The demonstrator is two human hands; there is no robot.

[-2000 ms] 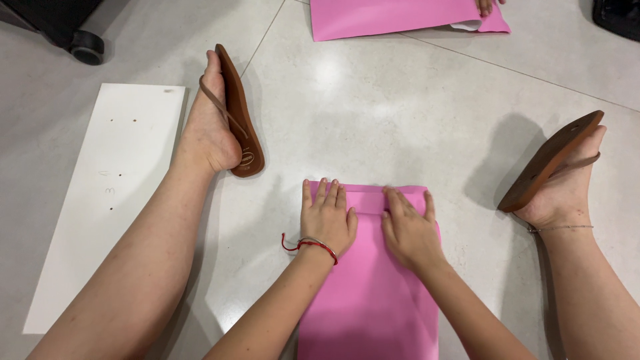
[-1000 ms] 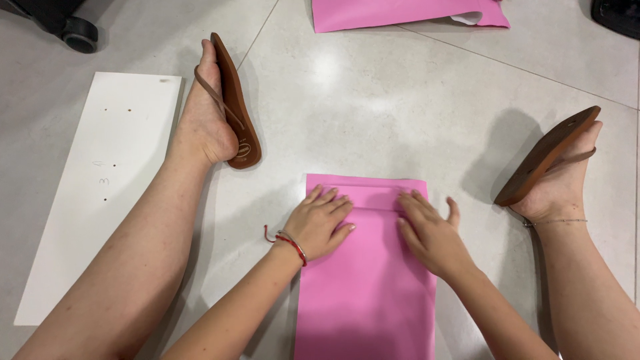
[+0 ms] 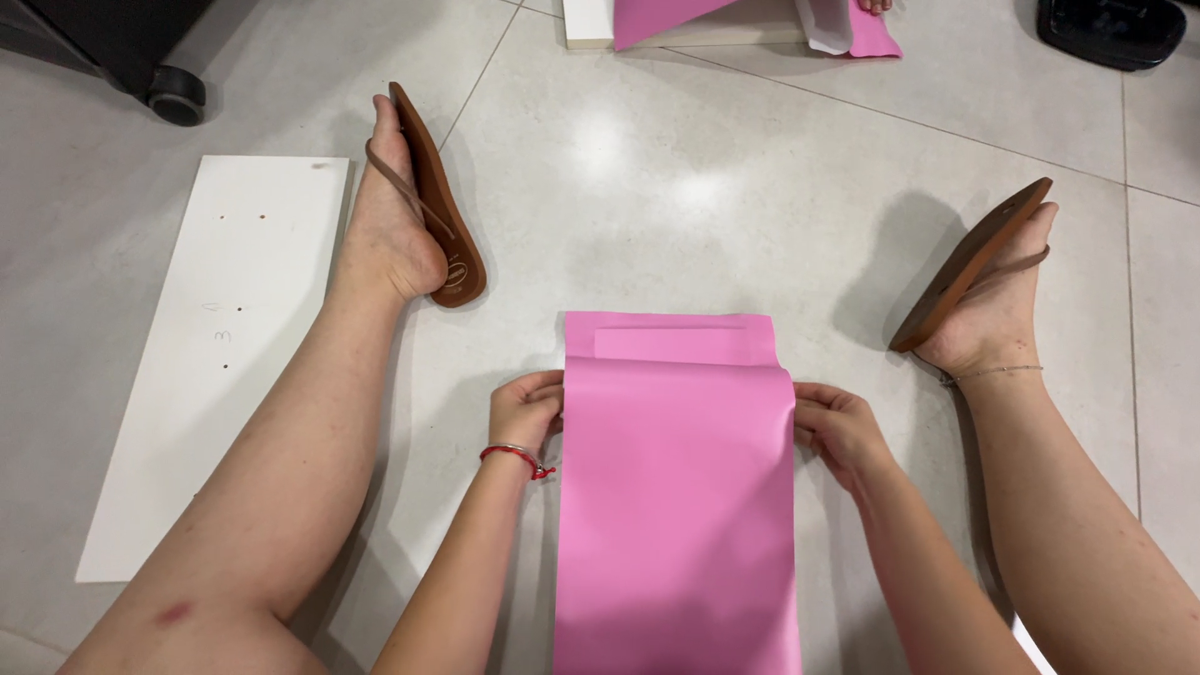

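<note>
A pink sheet [image 3: 675,506], paper or vinyl, runs from the bottom edge up the middle of the view, with a raised fold across it near its far end. Beyond the fold its far end lies flat and shows a raised rectangular outline. My left hand [image 3: 527,411], with a red bracelet at the wrist, is at the sheet's left edge, fingertips hidden at or under it. On the opposite edge, my right hand [image 3: 837,427] has its fingertips at the sheet, partly hidden too. Both hands seem to hold the sheet by its sides.
A white board [image 3: 187,375] with small holes and pencil marks lies left, partly under my leg. My sandalled feet flank the sheet. Ahead, another person's hand [image 3: 876,6] touches pink sheeting [image 3: 656,21] over a white board. A black caster [image 3: 176,96] and a black object [image 3: 1112,33] stand farther off.
Both hands have moved from the flat far end of the pink sheet to its side edges, nearer me. The sheet now has a raised fold there. The pink sheeting ahead has shifted, showing a white board.
</note>
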